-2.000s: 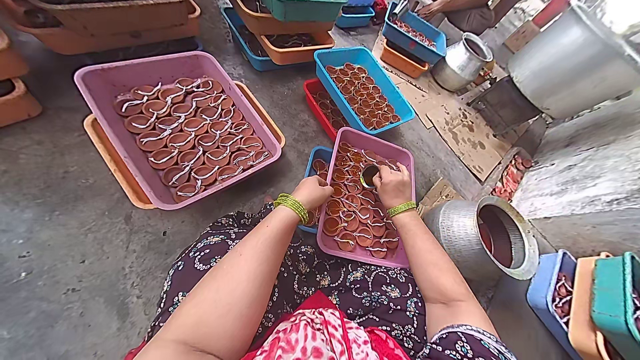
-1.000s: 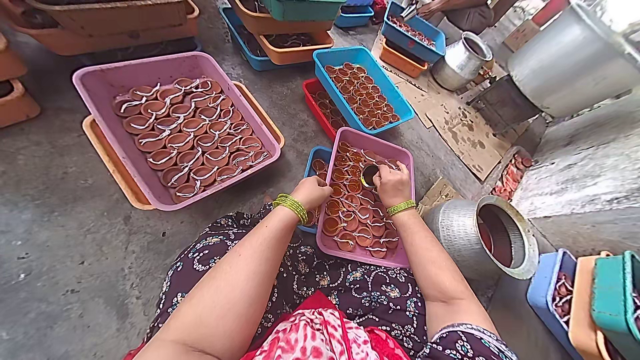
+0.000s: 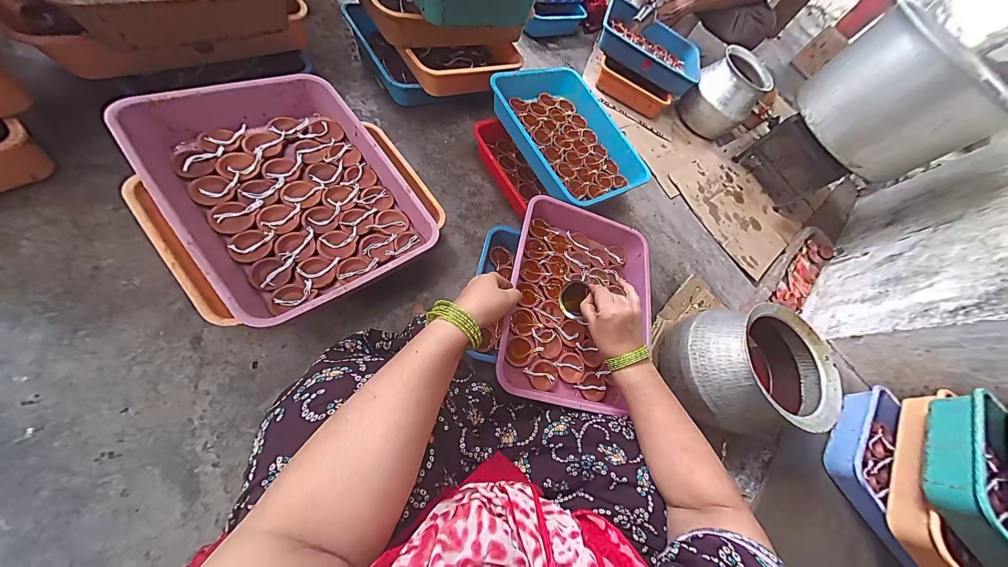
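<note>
A pink plastic tray (image 3: 639, 260) lies before me, tilted, holding rows of small clay lamps (image 3: 542, 375) with white cotton wicks. Some lamps on its left side hold glossy amber liquid. My right hand (image 3: 616, 319) grips a small round metal cup (image 3: 574, 299) of dark liquid over the middle of these lamps. My left hand (image 3: 488, 298) is closed on the tray's left rim, beside a small blue tray (image 3: 499, 236) partly hidden under the pink one. A larger pink tray (image 3: 272, 313) at the left holds more wicked clay lamps.
Beyond sits a light blue tray of lamps (image 3: 639, 169) over a red tray (image 3: 487, 150). A dented metal pot (image 3: 701, 370) stands at my right, near upright stacked trays (image 3: 846, 465). Flattened cardboard (image 3: 728, 209) lies farther back, near a large metal vessel (image 3: 890, 87) and another person's hand (image 3: 677, 9).
My right hand and the cup have shifted slightly across the lamps. My left hand stays at the tray's left rim.
</note>
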